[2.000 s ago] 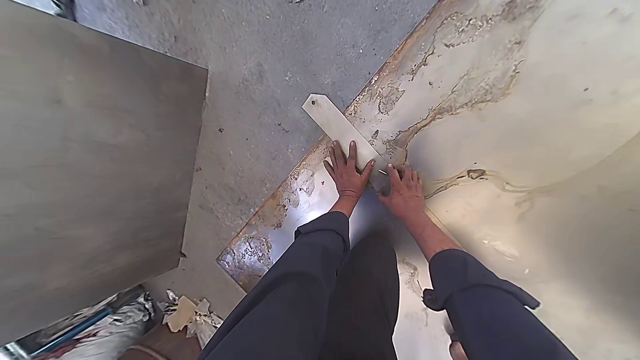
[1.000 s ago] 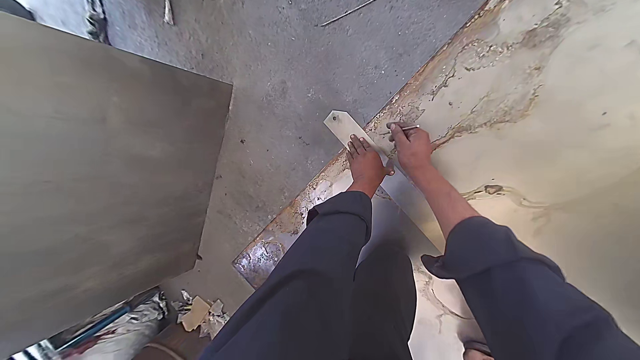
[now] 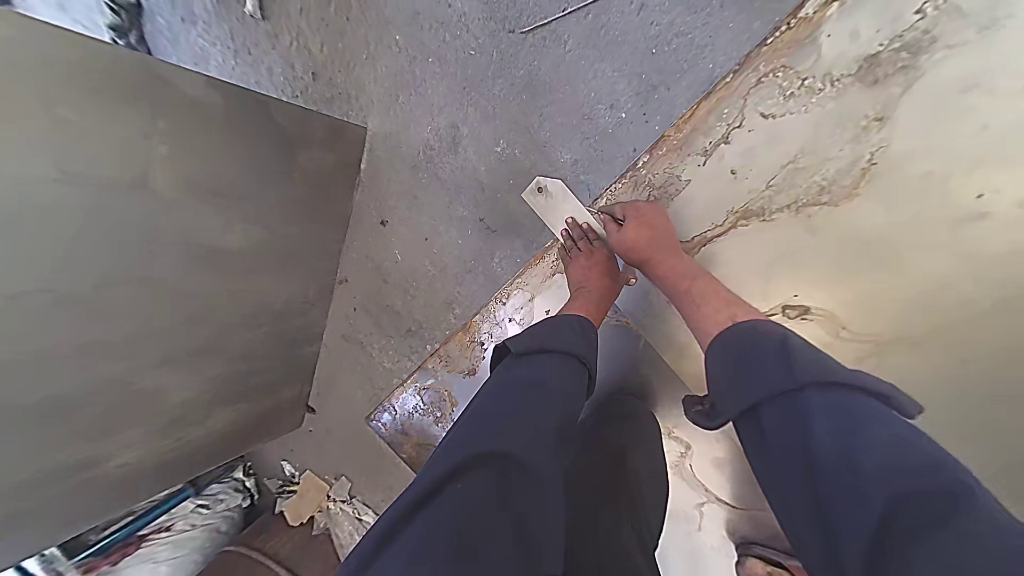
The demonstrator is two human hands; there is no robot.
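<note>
A flat, pale straightedge [image 3: 552,204] with a pointed end and a small hole lies across the rusty edge of a large metal sheet [image 3: 904,232], its holed end over the floor. My left hand [image 3: 590,264] presses flat on it, fingers spread. Beside it on the right, my right hand [image 3: 638,232] grips a thin pointed tool [image 3: 596,211], its tip against the straightedge's side near the sheet's edge. Most of the tool is hidden in the fingers, so its kind cannot be told.
Another large dull metal sheet [image 3: 176,264] stands at the left. Scraps [image 3: 308,496] and a crumpled plastic-like bundle [image 3: 196,524] lie at the lower left. A thin rod [image 3: 558,16] lies on the concrete floor [image 3: 448,160] at the top.
Two seconds ago my right hand was lower along the straightedge; it moved up toward the sheet's edge, then close against the straightedge's side. My left hand still rests on the straightedge.
</note>
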